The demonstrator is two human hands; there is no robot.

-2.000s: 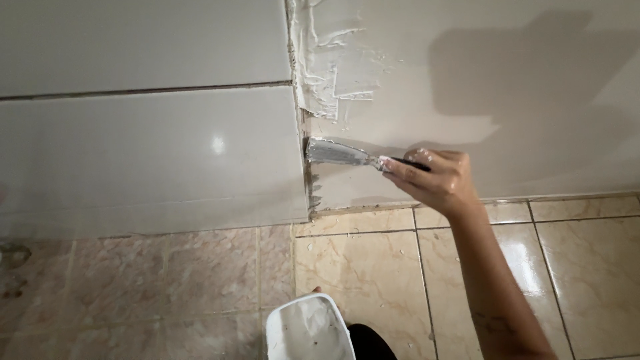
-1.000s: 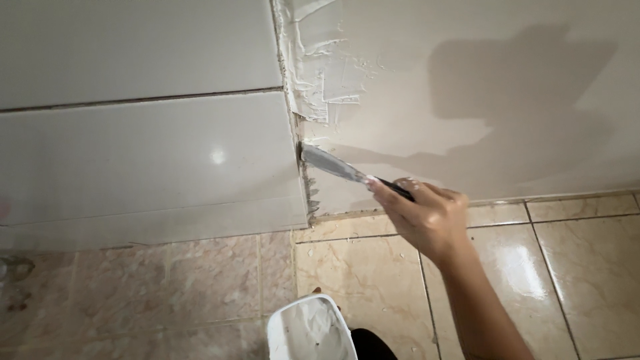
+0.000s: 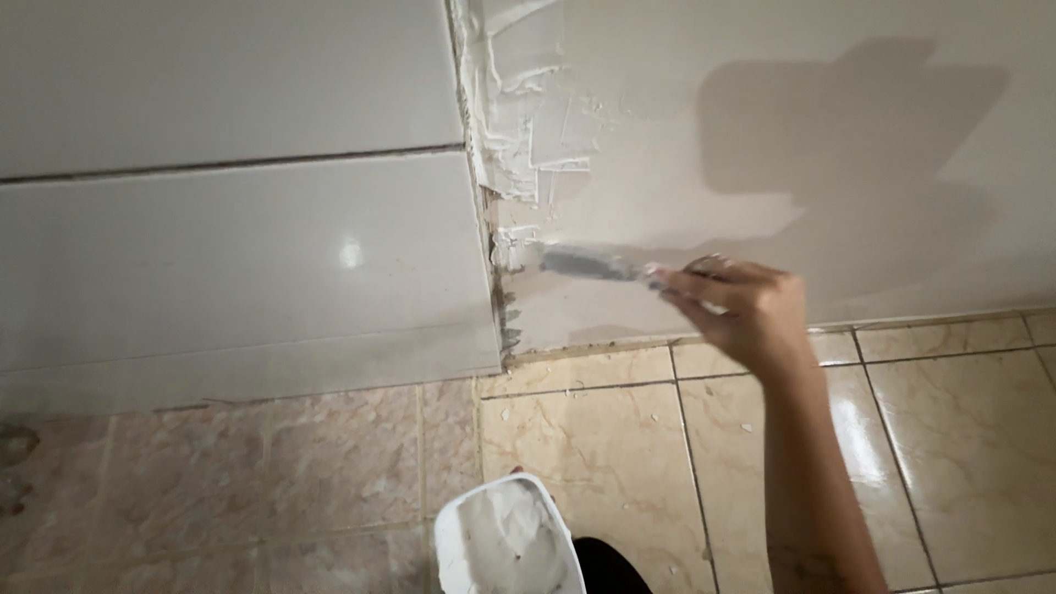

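My right hand [image 3: 742,305] grips the handle of a putty knife [image 3: 586,262], its blade pointing left and slightly blurred against the lower painted wall [image 3: 643,181]. White filler [image 3: 503,107] lies in rough ridges along the joint where the wall meets large white wall tiles [image 3: 247,256]. A thin fresh patch of filler [image 3: 516,243] sits just left of the blade tip. Below it the joint shows dark, jagged marks [image 3: 511,322]. At the bottom stands a white plastic tub [image 3: 445,549] of filler. My left hand is hidden; only what may be a fingertip shows at the tub's far rim.
Pinkish stone-look floor tiles [image 3: 338,462] lie at the left, glossy beige tiles [image 3: 594,445] at the right, with small white crumbs on them. Something dark, partly seen, is right of the tub [image 3: 606,569]. A shadow falls on the wall.
The blade was at the joint's edge in both earlier frames; now its tip is a little to the right of it. A small patch of white filler now shows at the joint there.
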